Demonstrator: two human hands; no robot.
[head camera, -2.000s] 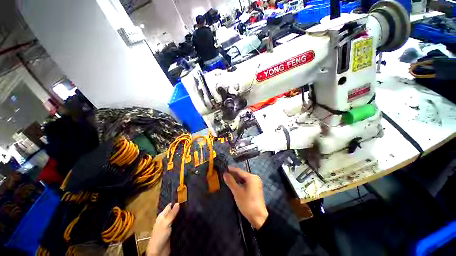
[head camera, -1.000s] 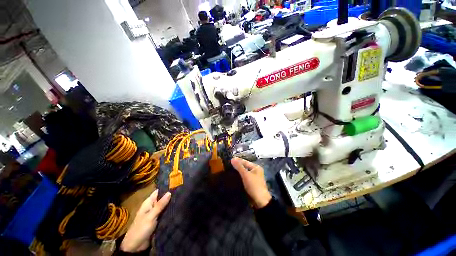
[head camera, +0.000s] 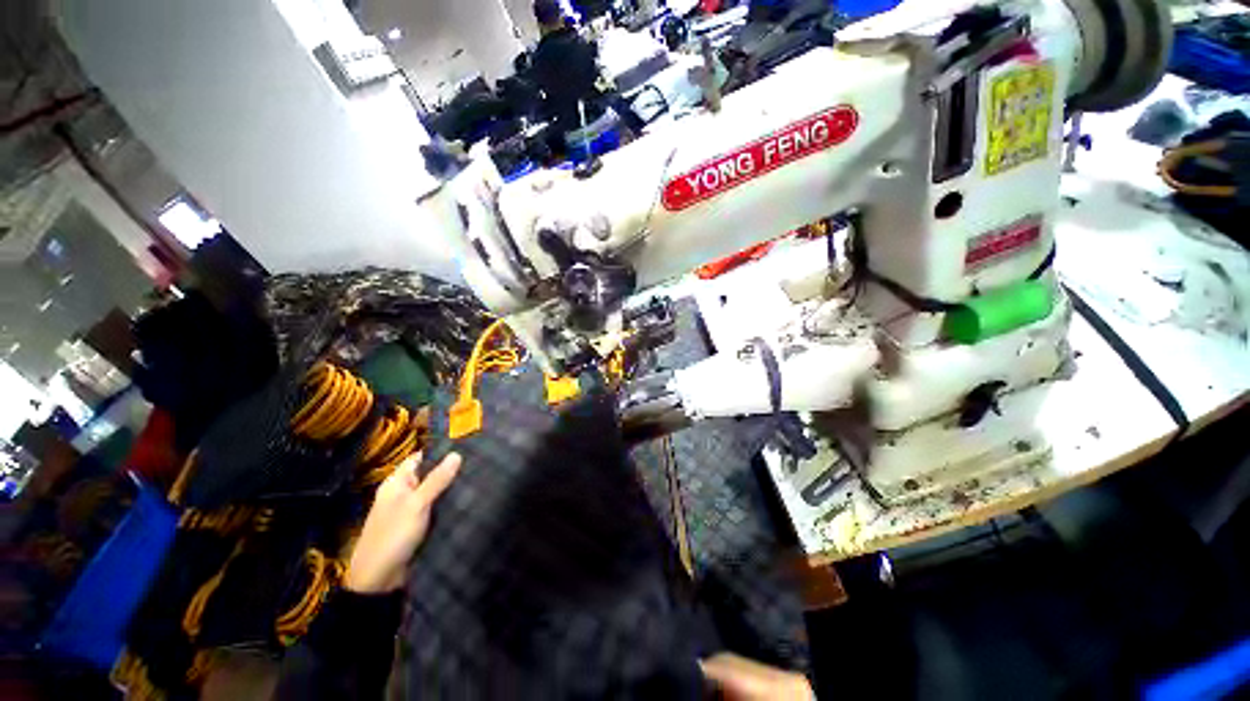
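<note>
The dark patterned bag body panel (head camera: 535, 548) hangs in front of me, its far edge close to the presser foot and needle area (head camera: 592, 349). Yellow-orange handle tabs (head camera: 466, 416) lie on its far part. My left hand (head camera: 394, 523) holds the panel's left edge, thumb on top. My right hand (head camera: 757, 679) is at the bottom edge of the picture, partly cut off, at the panel's lower right; its grip is not clear. The cylinder arm (head camera: 724, 385) is right of the panel.
The white sewing machine head (head camera: 768, 158) is above and right, on a white tabletop (head camera: 1152, 322). Stacked bag pieces with bunched handles (head camera: 329, 408) lie left. A camouflage cloth (head camera: 370, 304) is behind them. A blue bin (head camera: 117, 568) is far left. A person (head camera: 562, 62) is in the background.
My right hand has moved from near the needle down to the bottom edge. My left hand and the panel's handle tabs have moved up a little toward the machine. The view has shifted.
</note>
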